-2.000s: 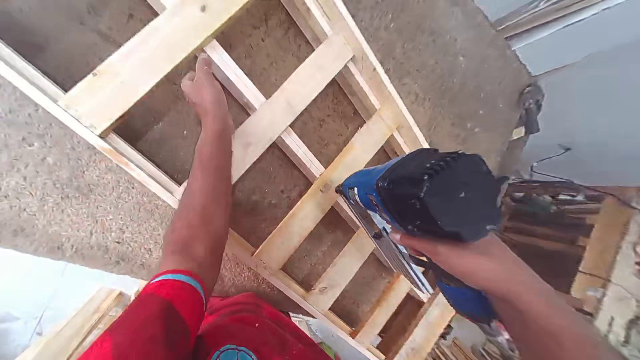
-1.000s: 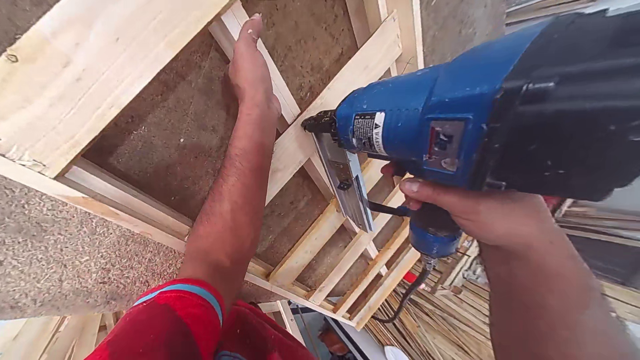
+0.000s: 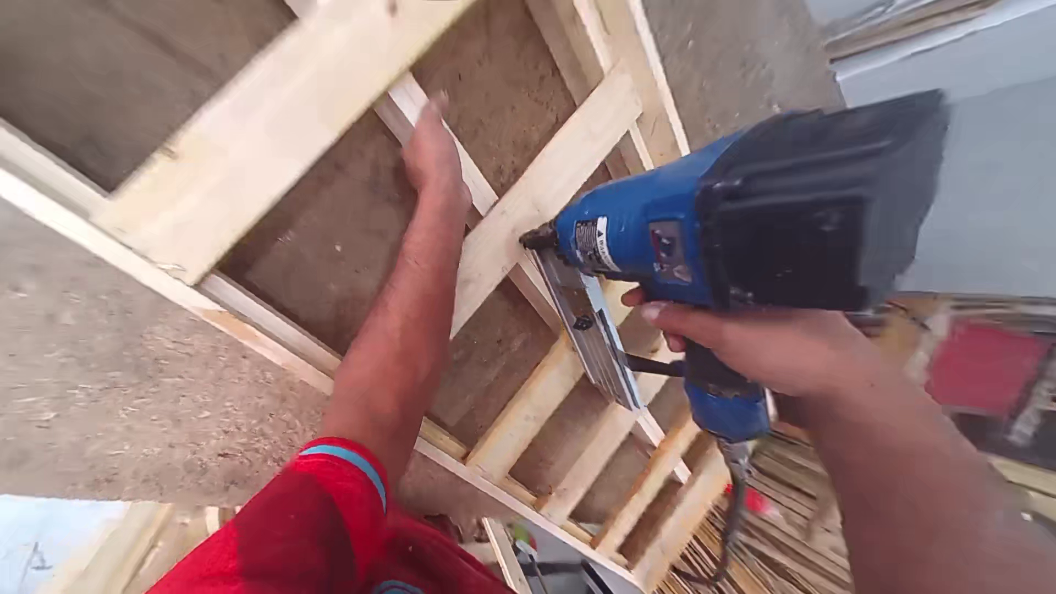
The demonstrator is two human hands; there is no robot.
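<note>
My right hand (image 3: 742,338) is closed around the handle of a blue and black pneumatic nail gun (image 3: 643,223). The gun's nose meets, or nearly meets, a wooden cross slat (image 3: 549,186) where it passes over the frame's middle rail (image 3: 474,169). Farther up that rail, my left hand (image 3: 433,153) rests against it, fingers at its edge; its grip is partly hidden. A wider board (image 3: 289,124) crosses the wooden frame at the upper left. More slats (image 3: 528,404) lie across the lower right part, some partly behind the gun.
An air hose (image 3: 730,520) hangs from the gun's handle. Thin wood strips (image 3: 792,495) are piled at the lower right, below a red object (image 3: 986,367). The frame's near side rail (image 3: 272,351) runs diagonally past my body, over a rough floor (image 3: 124,371).
The nail gun's nose has moved from a slat lower down the frame to the one nearer my left hand, arriving there by one second ago. The view has shifted noticeably.
</note>
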